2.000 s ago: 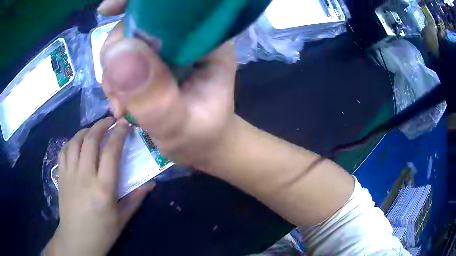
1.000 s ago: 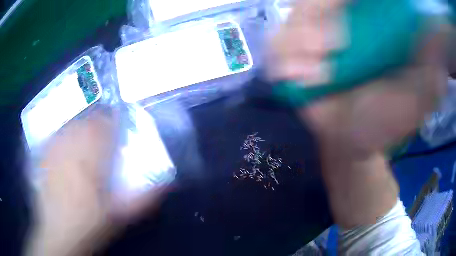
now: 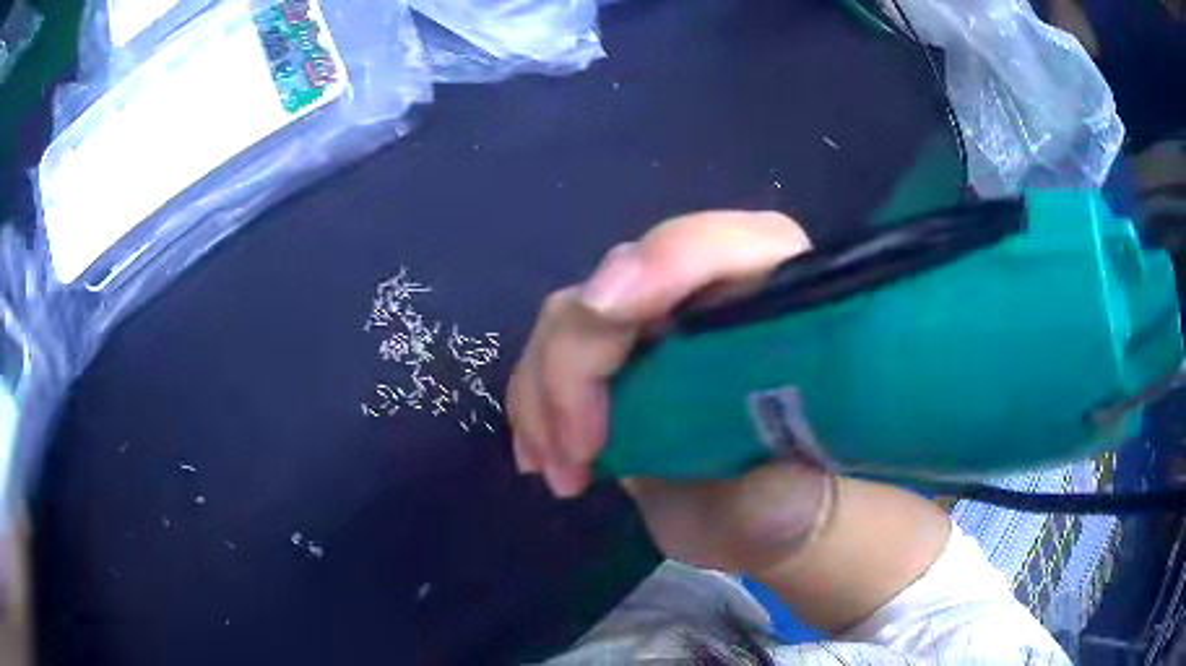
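My right hand is wrapped around the teal-green electric screwdriver, which lies tilted across the right of the view with a small pale label and a dark strip. Its tip is hidden by my fingers. Small silvery screws lie in a loose pile on the black mat, just left of my right fingertips. A white power bank housing with a green circuit board lies on clear bluish film at the upper left. Only a blurred skin-coloured sliver shows at the lower left edge; my left hand cannot be made out.
A crumpled clear plastic bag hangs at the upper right. A black cord runs from the screwdriver to the right edge. Striped stacked parts stand at the lower right. Part of another white unit shows at the top left.
The view has shifted to the right, so the housings now sit further left. My left hand and the unit at it have nearly left the picture. The right hand with the screwdriver is now lower, near the screws.
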